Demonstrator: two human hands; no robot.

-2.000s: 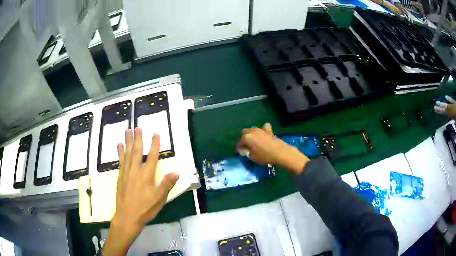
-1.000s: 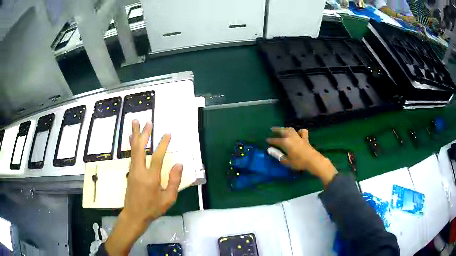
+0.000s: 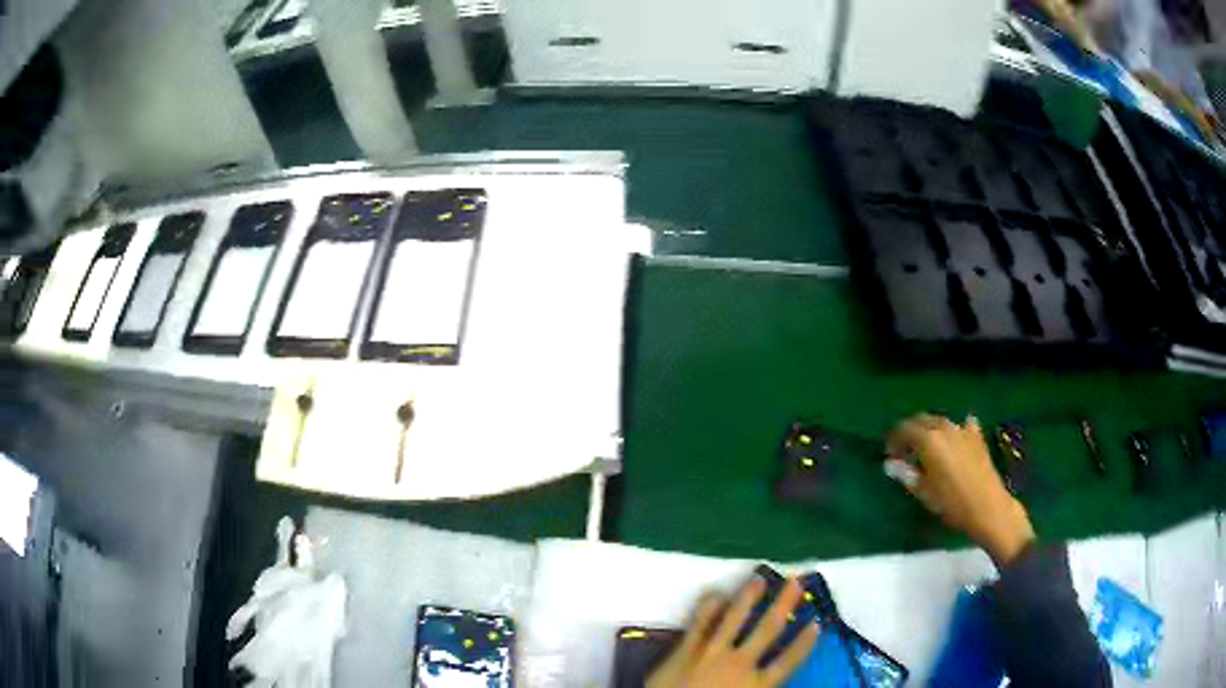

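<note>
My left hand (image 3: 733, 645) is at the bottom edge, partly cut off. Its fingers are spread over the white bench covering, on or against overlapping phone frames with blue film (image 3: 834, 656). My right hand (image 3: 957, 481) is over the green conveyor belt (image 3: 726, 390), fingers curled, with a white finger cot on one fingertip. A black phone frame (image 3: 807, 461) lies on the belt with its camera end to the left; my right fingers are at its other end and hide it. Whether they grip it I cannot tell.
A white infeed plate (image 3: 551, 323) at left holds a row of black frames (image 3: 424, 276). Black trays (image 3: 995, 242) stand at back right. More frames lie nearest me (image 3: 464, 648). A white glove (image 3: 289, 612) is at lower left, blue film (image 3: 1127, 628) at right.
The view has shifted right. My left hand has left the infeed plate for the bench. The blue-filmed frames have gone from the belt; similar ones now lie on the bench. My right hand is farther right.
</note>
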